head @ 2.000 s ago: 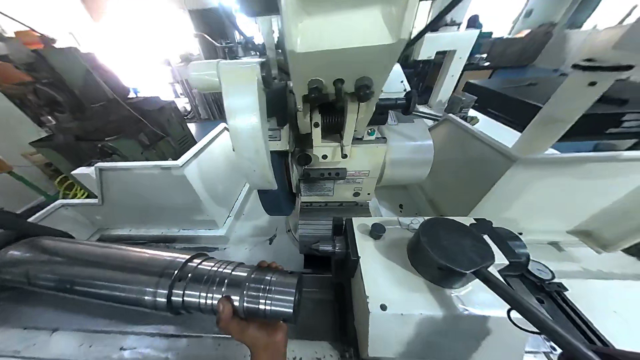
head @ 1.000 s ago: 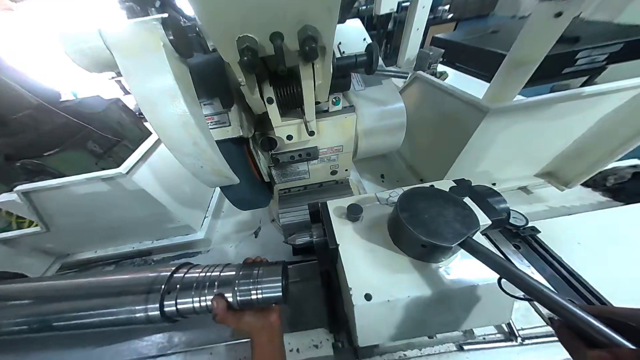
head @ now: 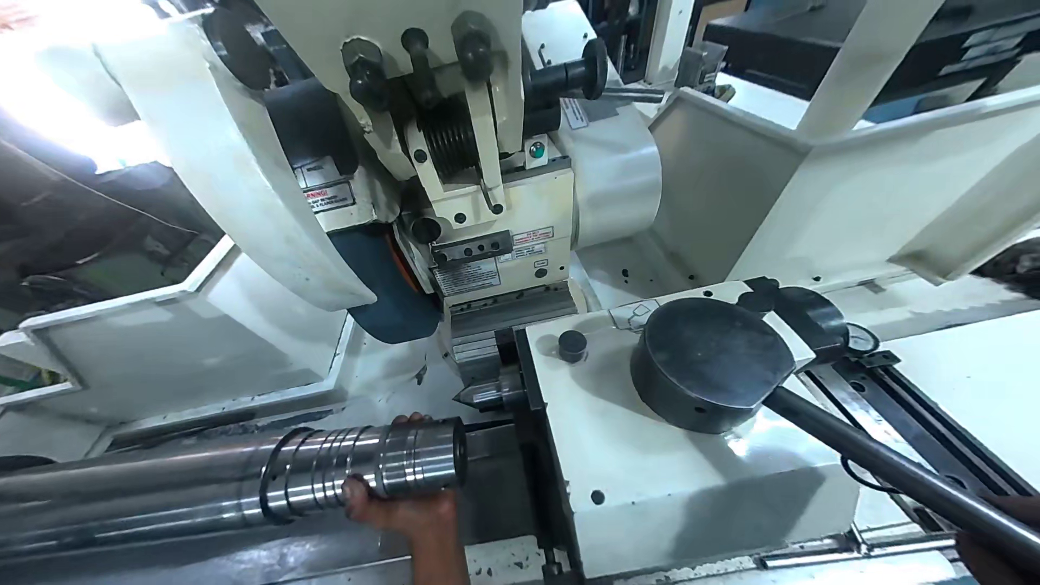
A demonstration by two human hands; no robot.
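A long polished steel spindle shaft (head: 187,479) with a grooved, stepped end lies across the lower left. My left hand (head: 406,512) grips it from below near that end, thumb in front and fingertips showing over the top. A pointed tailstock center (head: 483,396) stands behind and right of the shaft's end, apart from it. The tailstock (head: 691,479) carries a round black hub (head: 711,357) with a long lever (head: 886,459). My right hand (head: 995,536), dark and partly cut off at the right edge, is closed around the lever's outer end.
Behind the shaft stands the grinding wheel (head: 390,284) of a cylindrical grinder, under its white guard (head: 252,162). Sheet-metal splash guards (head: 195,333) flank it. A dial gauge (head: 861,337) sits behind the lever. A steel rod (head: 861,548) lies along the tailstock's front right.
My right hand has come into view on the lever since the first frame. My left hand stays on the shaft's end. The view has shifted closer and tilted.
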